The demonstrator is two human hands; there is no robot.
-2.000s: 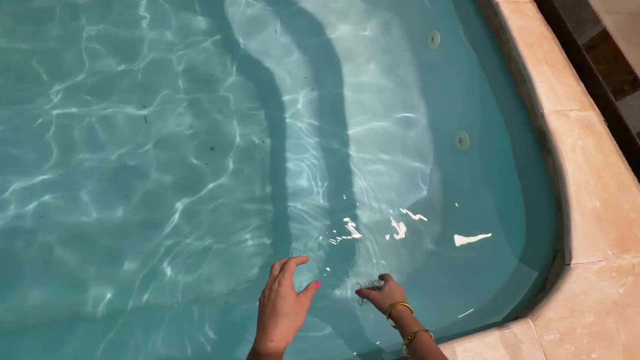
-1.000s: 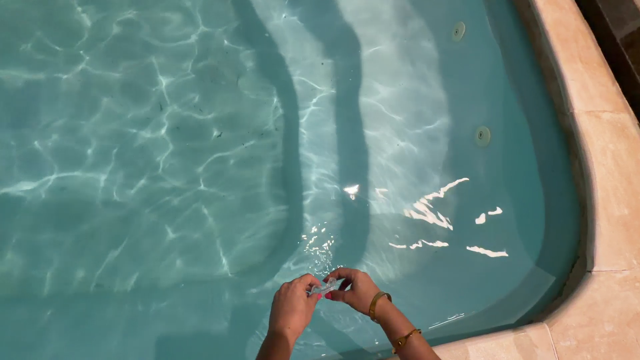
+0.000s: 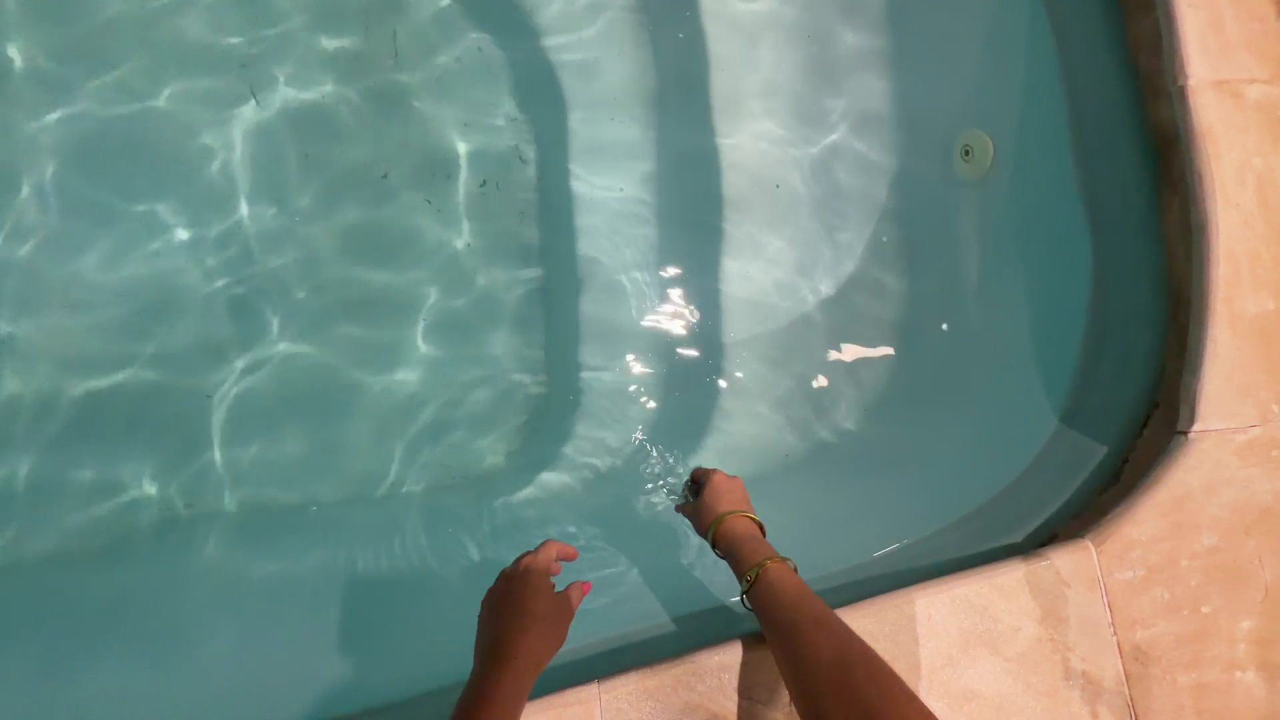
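My left hand (image 3: 528,605) is over the pool water near the coping, its fingers curled apart with nothing between them; a pink thumbnail shows. Farther out and to the right, my right hand (image 3: 716,500) is at the water surface. Its fingertips pinch a small clear object (image 3: 690,489), partly hidden by the fingers and too small to identify. Two gold-coloured bangles (image 3: 752,552) are on the right wrist and forearm. Ripples and glints spread on the pool water (image 3: 655,465) just beyond the fingertips.
Pale stone coping (image 3: 1000,610) borders the pool at the bottom and right, curving at the corner. Submerged steps (image 3: 800,200) lie beyond the hands. A round wall fitting (image 3: 973,154) sits underwater at the right. Small dark specks show in the water at the left.
One second ago both hands met around the small clear object. Now they are apart, with the object in my right hand and my left hand open.
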